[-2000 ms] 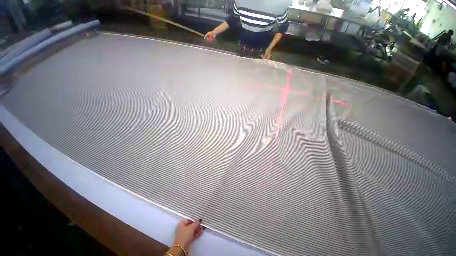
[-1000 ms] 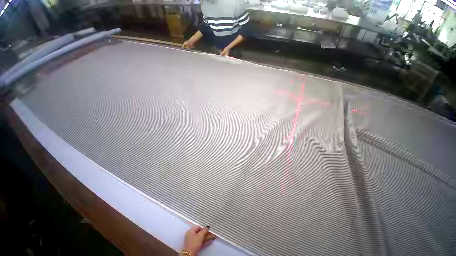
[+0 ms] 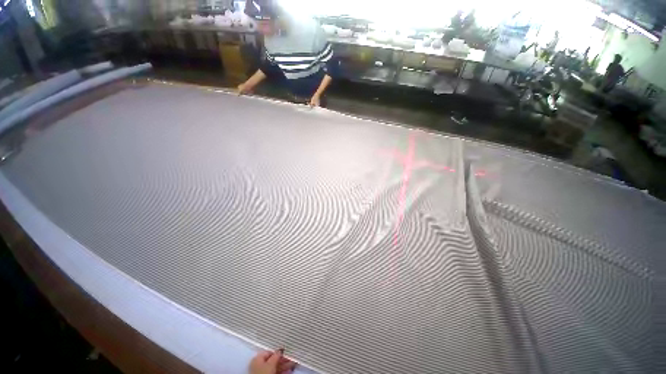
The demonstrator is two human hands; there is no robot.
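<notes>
A striped fabric ply [image 3: 219, 241] lies across the long cutting table, with fine light and dark stripes. Its near edge runs along white underlay paper [image 3: 146, 318]. My left hand [image 3: 272, 361] is at the bottom of the picture, cut off by its edge, with its fingertips pinching the near fabric edge. A long dark fold [image 3: 496, 274] runs from the far side down to the near right, and a second crease lies to its right. Red laser lines [image 3: 404, 197] cross on the cloth. My right hand is out of the picture.
A person [image 3: 298, 58] in a striped top stands across the table, both hands at the far fabric edge. Pale paper rolls [image 3: 80, 95] lie at the far left end. The brown table edge [image 3: 80, 314] shows at near left. Cluttered benches stand behind.
The view has shifted, and my left hand sits lower in it, still at the fabric edge. The other person has moved left along the far edge and lowered the stick they were holding out.
</notes>
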